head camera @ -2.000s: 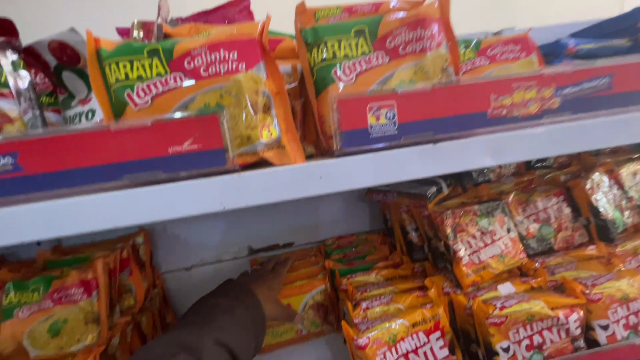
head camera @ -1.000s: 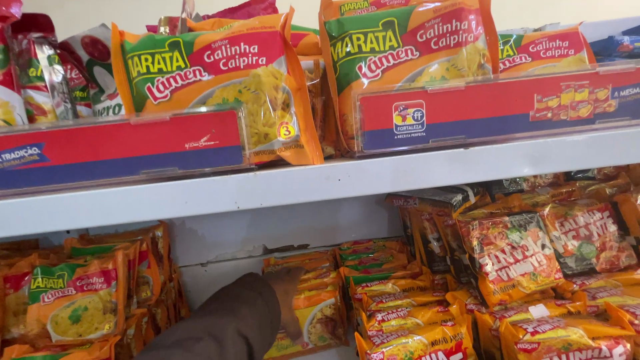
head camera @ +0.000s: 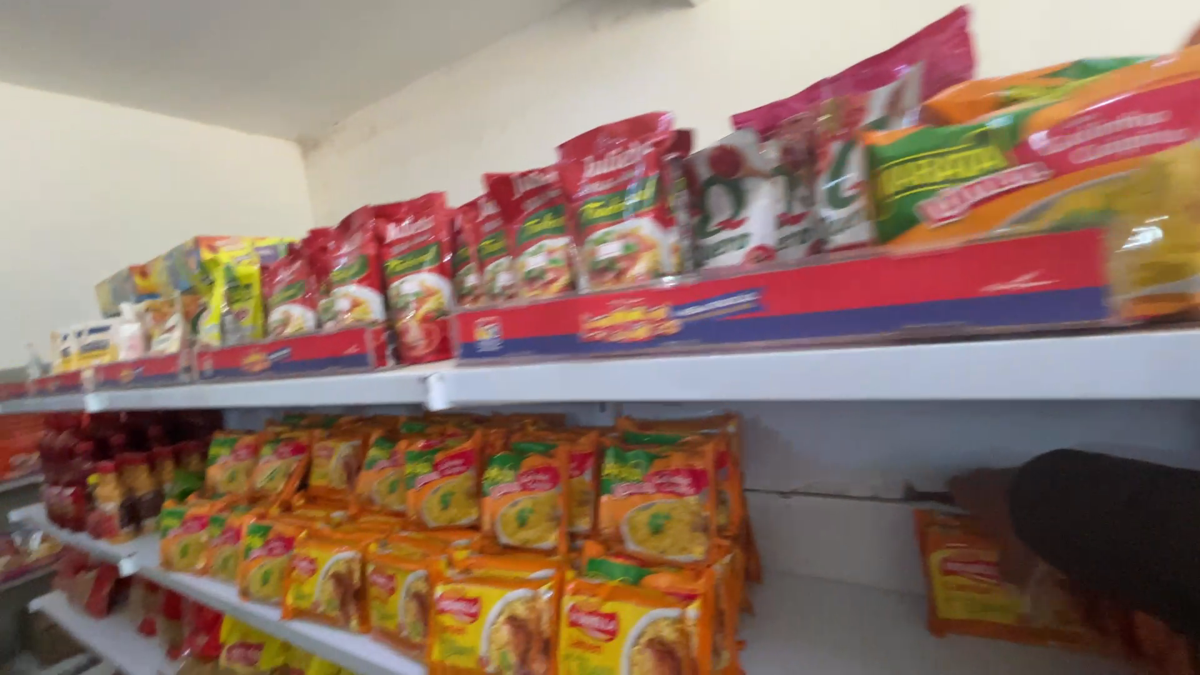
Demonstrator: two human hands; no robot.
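Observation:
At the right edge of the head view a dark-sleeved arm reaches into the lower shelf. Its blurred hand, my right hand by its side of the view [head camera: 984, 492], is at an orange and yellow instant noodle packet [head camera: 975, 577]; whether the fingers grip it cannot be made out. Left of it, rows of orange noodle packets [head camera: 656, 502] stand upright on the same shelf, with yellow-fronted packets [head camera: 492, 619] before them. My left hand is out of view.
The upper white metal shelf [head camera: 797, 370] runs across above the arm, with a red and blue edge strip [head camera: 844, 291]. Red pouches [head camera: 619, 206] and a large noodle packet [head camera: 1031, 159] stand on it. Dark red bottles [head camera: 122, 469] stand far left.
The view has swung strongly to the left, so the arm now shows at the right edge. The hand remains by the noodle packets at the back of the lower shelf.

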